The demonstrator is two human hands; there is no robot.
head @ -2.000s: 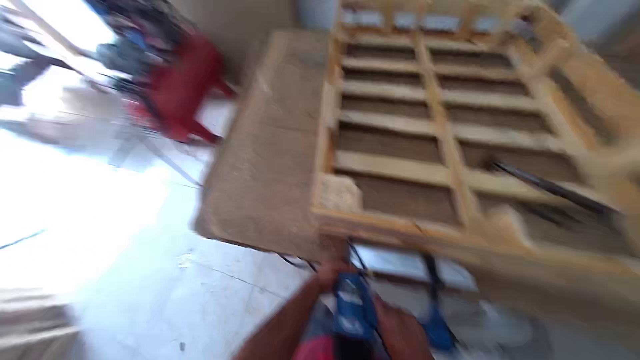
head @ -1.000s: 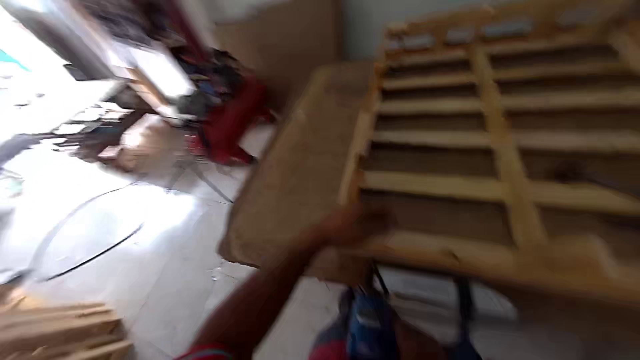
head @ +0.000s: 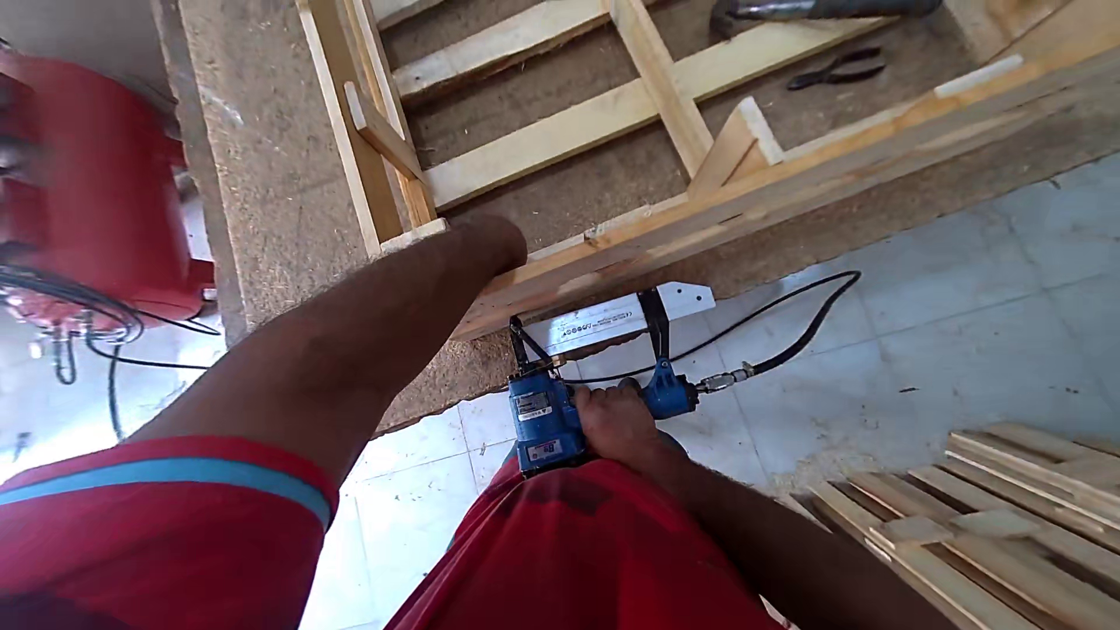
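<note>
My right hand [head: 615,422] is wrapped round the handle of a blue pneumatic nail gun [head: 544,416], its nose close against the near rail of a wooden frame [head: 604,249]. The tool's metal magazine [head: 599,324] reaches to the right below the rail, and an air hose [head: 809,337] joins its handle end. My left forearm crosses the frame's near left corner; the left hand [head: 500,243] bends over the inner side of the near rail, its fingers hidden. Pincers [head: 837,70] and a hammer [head: 822,9] lie inside the frame at the far right.
The frame rests on a particle-board tabletop [head: 262,175]. A red air compressor tank [head: 105,184] with black hoses stands on the tiled floor [head: 927,350] at the left. Slatted wooden pieces [head: 989,525] are stacked at the lower right.
The view has swung down and closer to the near rail. My left hand, on the nail gun two seconds ago, then reached to the frame's near left corner and is now over the near rail.
</note>
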